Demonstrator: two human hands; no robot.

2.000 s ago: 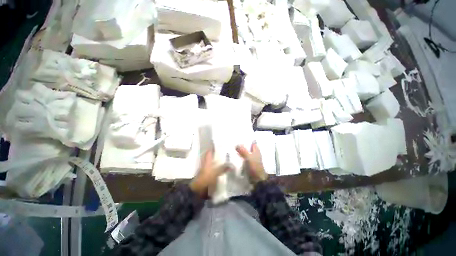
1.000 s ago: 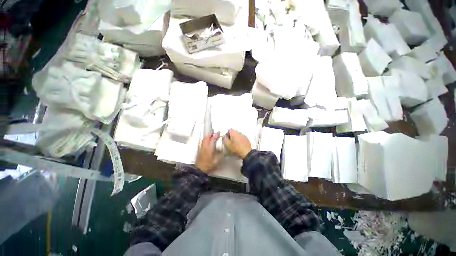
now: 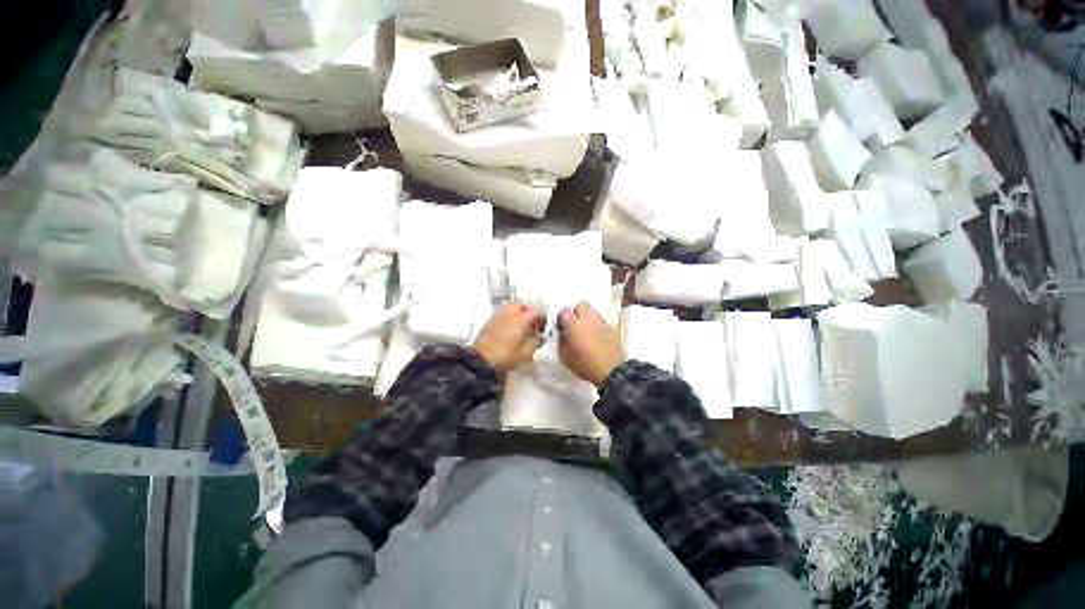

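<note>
A white cut-piece stack (image 3: 553, 262) lies in front of me at the table's near edge, with smaller white cloth on its middle. My left hand (image 3: 512, 336) and my right hand (image 3: 589, 343) are over the middle of this stack, fingertips pinched and close together. Something small and pale shows between the fingertips; it is too small and blurred to name. Left of it, a medium white stack (image 3: 446, 256) lies on wider panels. Further left, a white stack (image 3: 327, 286) has a tie strip lying across its middle.
Tied bundles (image 3: 107, 226) are piled at the left, near a hanging tape measure (image 3: 232, 393). A small open box (image 3: 488, 89) sits on a tall stack. Small blocks (image 3: 756, 357) line the right table edge, beside a big panel stack (image 3: 898, 369). Scraps (image 3: 875, 523) litter the floor.
My hands have moved from lower on the stack to its middle, and their fingertips are now nearly together. The whole view has also shifted slightly.
</note>
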